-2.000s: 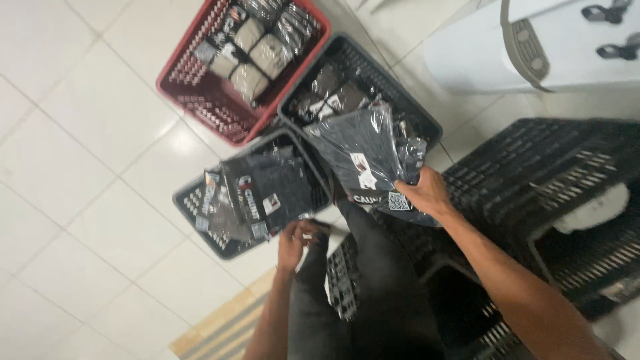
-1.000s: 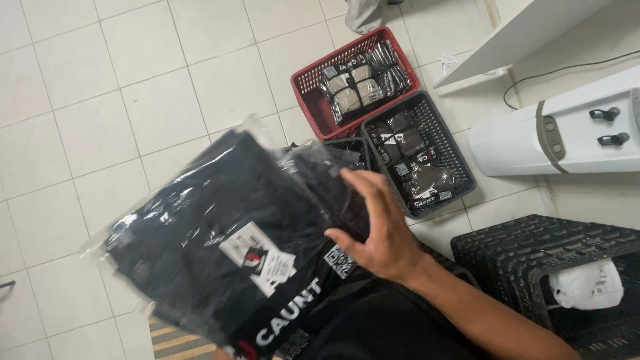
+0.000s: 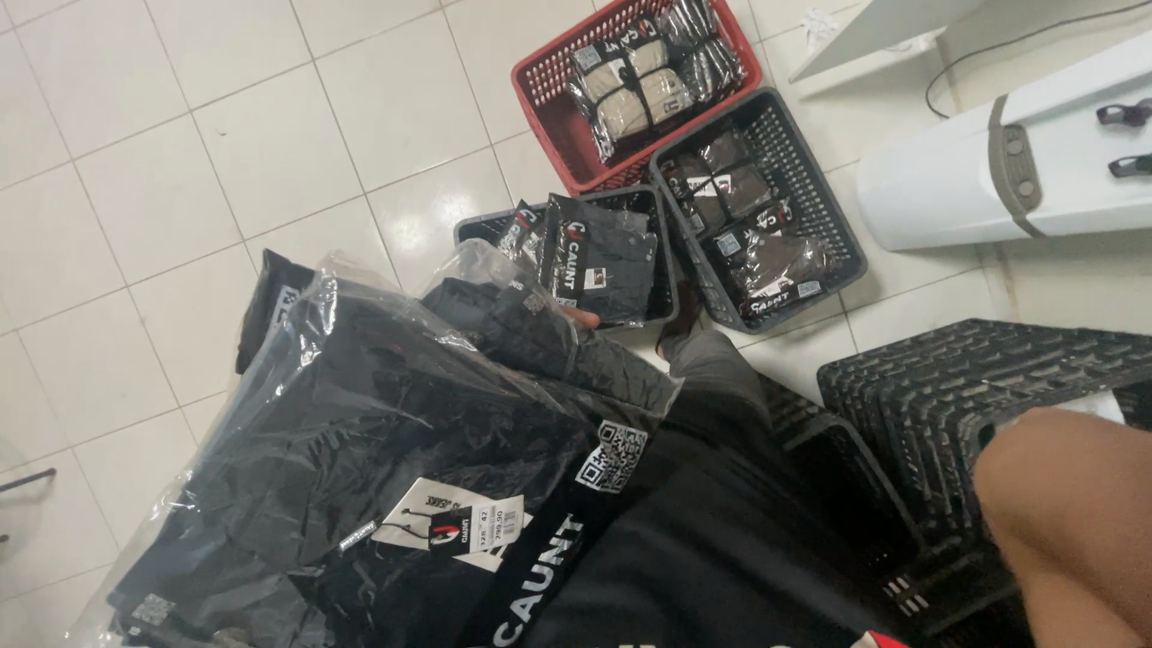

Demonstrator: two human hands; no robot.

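A stack of dark garments in clear plastic bags (image 3: pixel 360 387) fills the lower left and centre, with a paper tag and a printed black band on the top one. A smaller rolled dark bagged garment (image 3: pixel 513 315) lies against its upper edge. Only a fingertip, apparently of my left hand (image 3: pixel 582 317), shows past that roll; the rest is hidden by the stack it holds. My right arm is bent at the lower right edge, and its hand is out of view. Beyond the stack, a dark grey basket (image 3: pixel 668 261) holds more bagged dark garments (image 3: pixel 603 256).
A red basket (image 3: pixel 560 148) holds bagged beige garments, and another grey basket (image 3: pixel 814 193) holds bagged brown ones. Black plastic crates (image 3: pixel 936 387) stand at the right. A white appliance (image 3: pixel 954 171) lies or stands at the upper right, near a cable (image 3: pixel 981 63). My foot is beside the baskets.
My right hand has come off the bagged garments and left the view. The stack was lifted from near the baskets to close before me. The view has shifted.
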